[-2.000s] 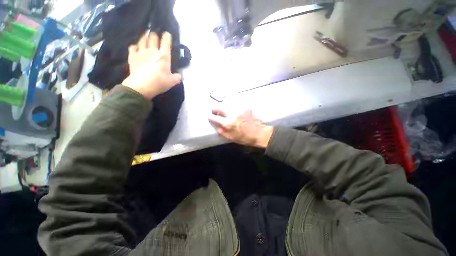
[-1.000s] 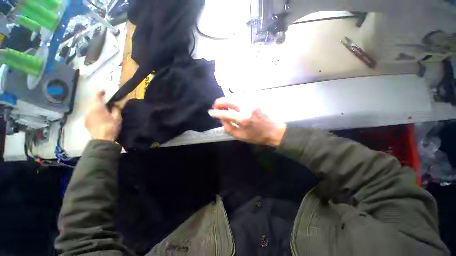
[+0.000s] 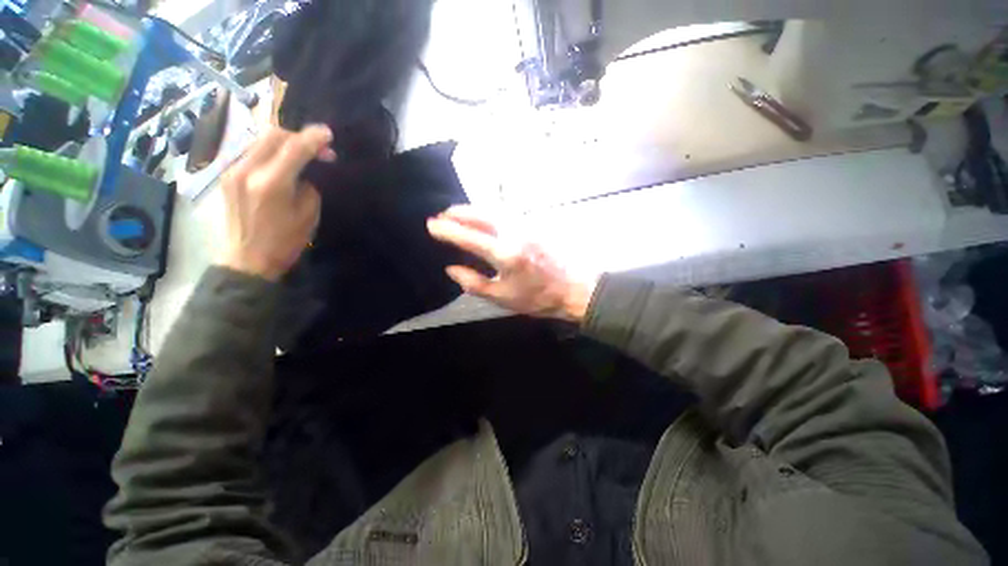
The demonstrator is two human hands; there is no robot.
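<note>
The black garment (image 3: 381, 238) lies left of the needle area, spread over the table and its front edge, with more black cloth heaped behind it. My left hand (image 3: 273, 199) is at the cloth's left side, fingers curled; whether it pinches cloth is hidden. My right hand (image 3: 511, 265) lies at the cloth's right edge, fingers spread and fingertips on the cloth. The presser foot and needle area (image 3: 575, 91) is behind and right of the cloth, washed out by glare.
Thread snips (image 3: 772, 108) lie on the machine bed (image 3: 685, 216) at right. A red basket (image 3: 884, 321) and clear plastic bag (image 3: 964, 332) are below the table at right. A blue-grey device (image 3: 133, 227) with green spools (image 3: 77, 66) stands at left.
The garment has been pulled over the table's left part and now lies flatter, its right edge straighter. My left hand has moved right and away from me onto the cloth; my right hand moved slightly left.
</note>
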